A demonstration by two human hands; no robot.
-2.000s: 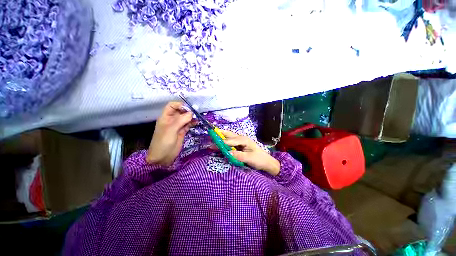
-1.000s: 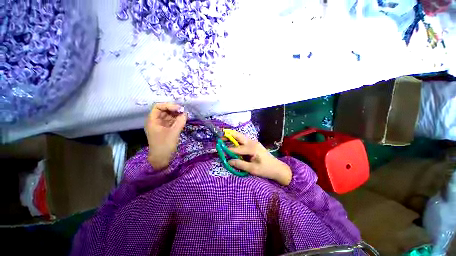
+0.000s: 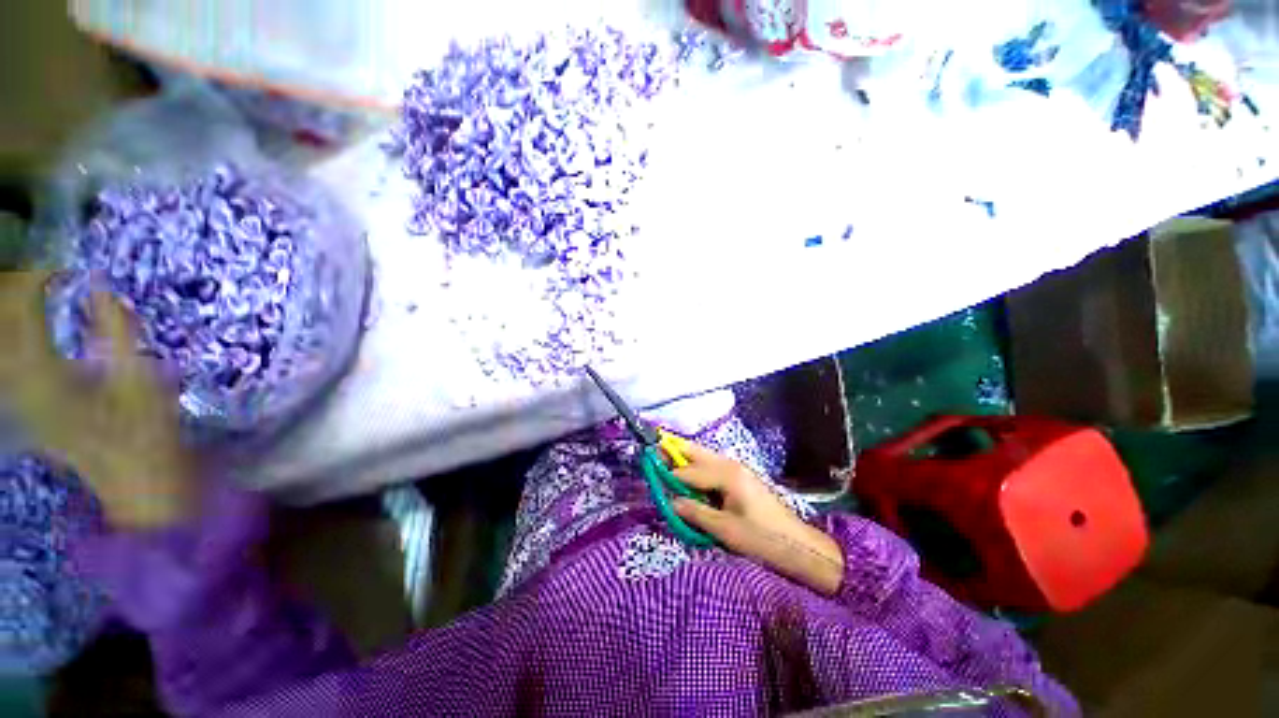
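Observation:
My right hand (image 3: 736,516) holds scissors (image 3: 654,460) with green and yellow handles over the patterned cloth on the lap (image 3: 568,494). The dark blades point up toward the table edge and look closed. My left hand (image 3: 119,421) is blurred at the far left, over the near left side of the clear plastic bag (image 3: 330,316) of looped purple-and-white pieces (image 3: 232,274). Whether its fingers hold a piece cannot be told. A loose pile of purple pieces (image 3: 519,140) lies on the white table cover (image 3: 421,407), with small pale scraps (image 3: 540,358) nearer the edge.
A second purple bulk (image 3: 39,561) is at the far left, below the bag. A red stool (image 3: 1073,516) stands on the floor at right. A brown cardboard box (image 3: 1199,323) is under the table's right side. White bags with red and blue print (image 3: 842,35) lie at the table's far side.
My left hand has moved from the lap area in front of me far left to the bag. The scissors stay in my right hand, their blades now pointing to the table edge. The view has shifted left.

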